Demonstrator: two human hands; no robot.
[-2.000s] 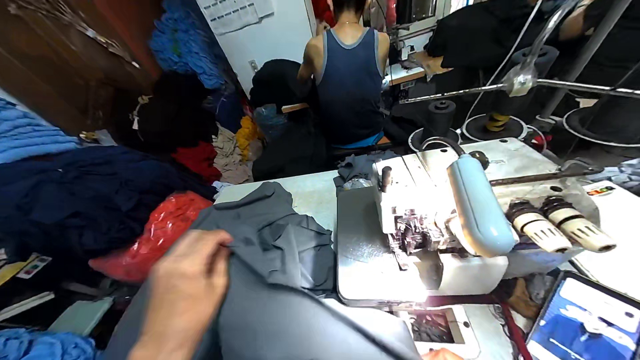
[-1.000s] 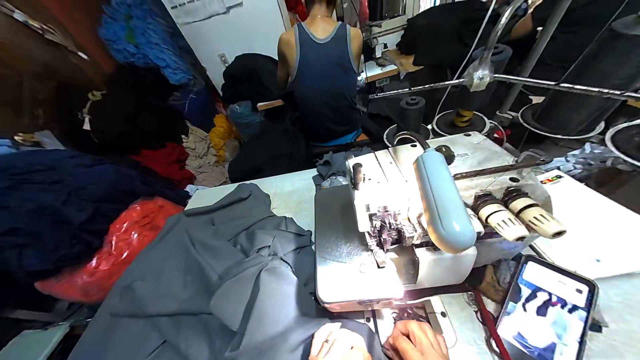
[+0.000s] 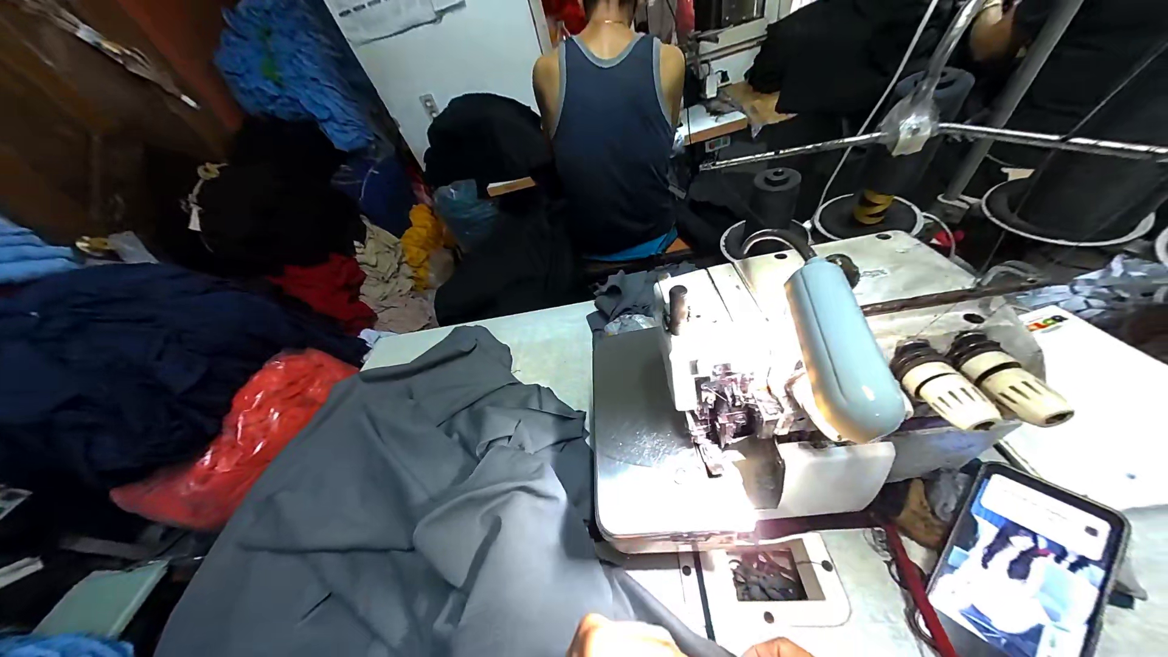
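Note:
Grey fabric [image 3: 392, 493] lies in loose folds over the left of the table and runs down to the bottom edge. My left hand [image 3: 625, 639], cut off by the frame's bottom, rests at the fabric's right edge; its fingertips are hidden. Just right of it, only a small part of my right hand [image 3: 776, 648] shows, close to the fabric's narrow end. Both hands are in front of the overlock sewing machine [image 3: 730, 365], whose lamp lights the metal plate [image 3: 648, 447]. No fabric lies under the presser foot.
A smartphone [image 3: 1022, 566] with a lit screen lies at the right, beside a red strap [image 3: 917, 584]. A red plastic bag [image 3: 265, 429] and dark cloth piles [image 3: 137, 356] stand left. Beyond the table sits a person [image 3: 611, 137], back turned. Thread cones [image 3: 776, 196] stand behind the machine.
My left hand, over the fabric's left part two seconds ago, has moved right and down beside my right hand. Since one second ago both hands have dropped lower, mostly out of view.

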